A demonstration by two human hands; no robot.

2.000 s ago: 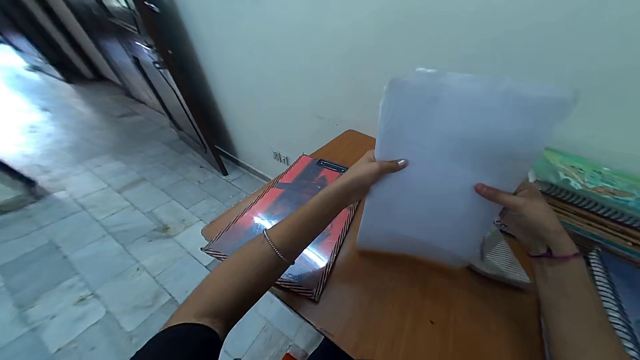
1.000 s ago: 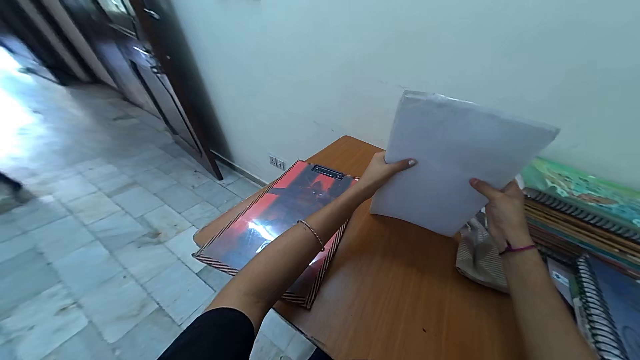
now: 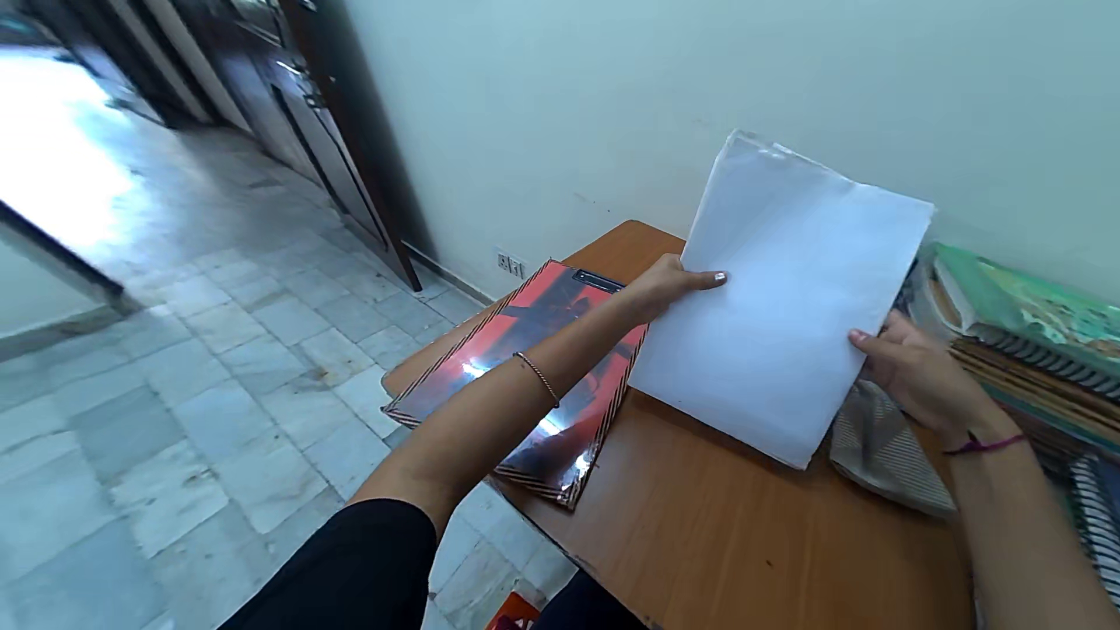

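Observation:
A stack of white paper sheets (image 3: 787,306) is held tilted over the wooden table (image 3: 700,525), its lower edge at or close to the tabletop. My left hand (image 3: 669,284) grips its left edge, thumb on the front face. On the right edge, my right hand (image 3: 910,363) holds it the same way, fingers behind the sheets. Beneath my left forearm lies a red and black clipboard or folder (image 3: 534,385) with a striped border and a dark clip. A grey striped cloth pouch (image 3: 884,446) rests just below my right hand, partly hidden.
Spiral notebooks and books (image 3: 1032,324) are piled at the right by the wall, with another spiral-bound book (image 3: 1094,516) nearer me. A wall socket (image 3: 510,264) is behind the table. A dark door (image 3: 324,131) stands at the left above the tiled floor (image 3: 236,420).
The paper stack has come down closer to the tabletop, both hands still on its edges. More of the grey pouch shows than two seconds ago.

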